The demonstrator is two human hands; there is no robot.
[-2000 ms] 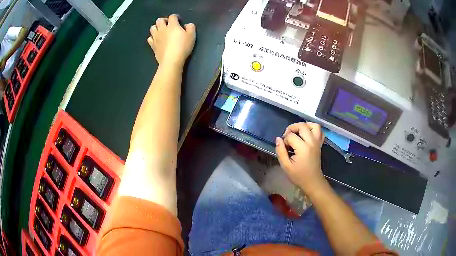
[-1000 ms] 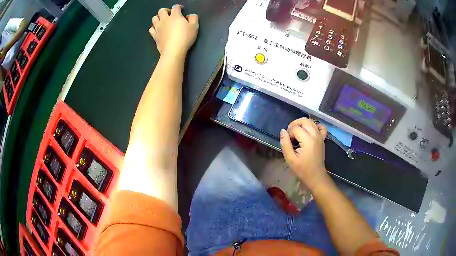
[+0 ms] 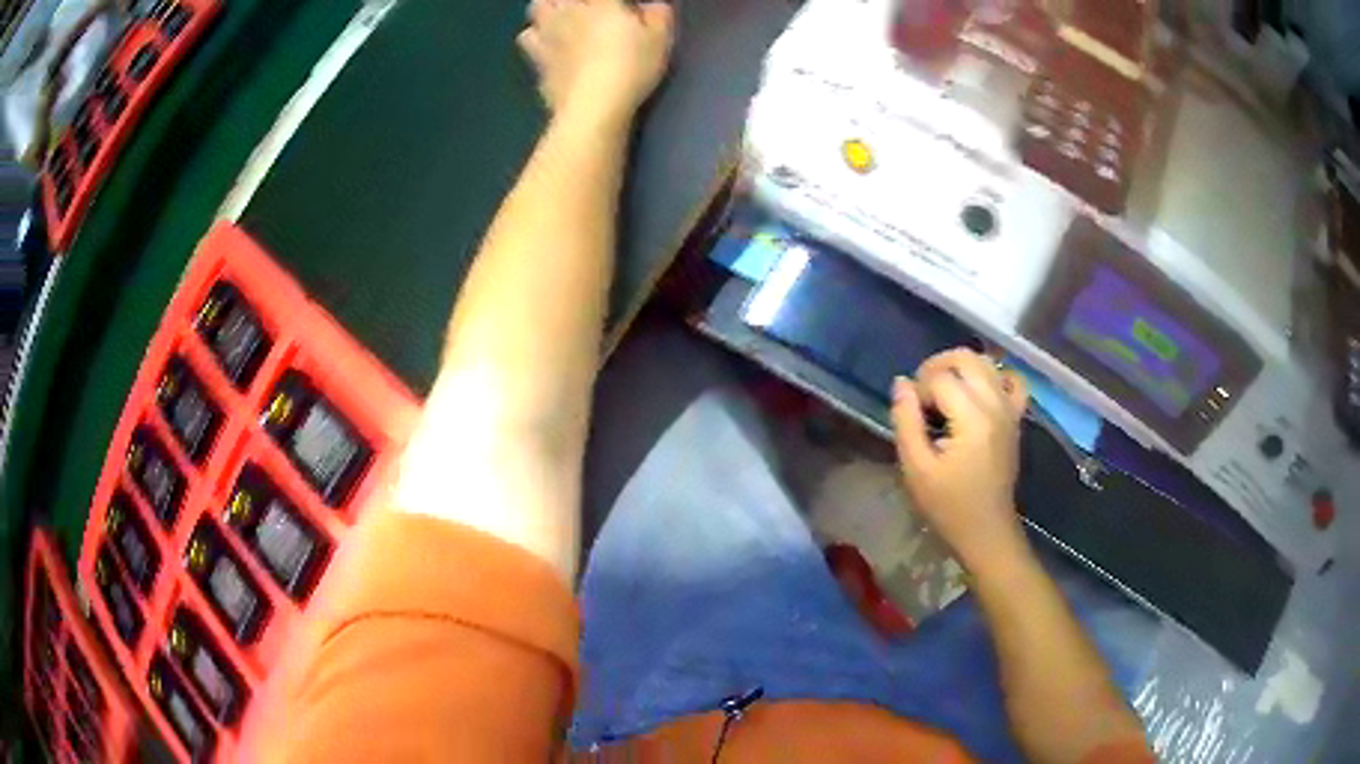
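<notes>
My left hand [image 3: 600, 57] is palm down at the top edge over the dark green surface, fingertips partly cut off; whatever is under it is hidden. My right hand [image 3: 967, 440] has curled fingers at the right end of the flat black smartphone [image 3: 843, 321], below the white tester [image 3: 925, 164]. Whether it grips anything is hidden. An opened flip phone [image 3: 1077, 135] with its keypad over the tester's front edge sits on top. The control display [image 3: 1141, 336] is lit blue-purple.
A red phone tray [image 3: 321, 336] holding several flip phones lies at left; part of another red tray [image 3: 52, 657] is below it. A further red tray [image 3: 120, 105] is at top left. A thin silver wrench [image 3: 1086, 469] lies right of my right hand. A yellow button [image 3: 858, 154] is on the tester.
The view has shifted, so most things sit further right and the left hand nearer the top edge. Both hands keep nearly the same pose and place relative to the surface and smartphone.
</notes>
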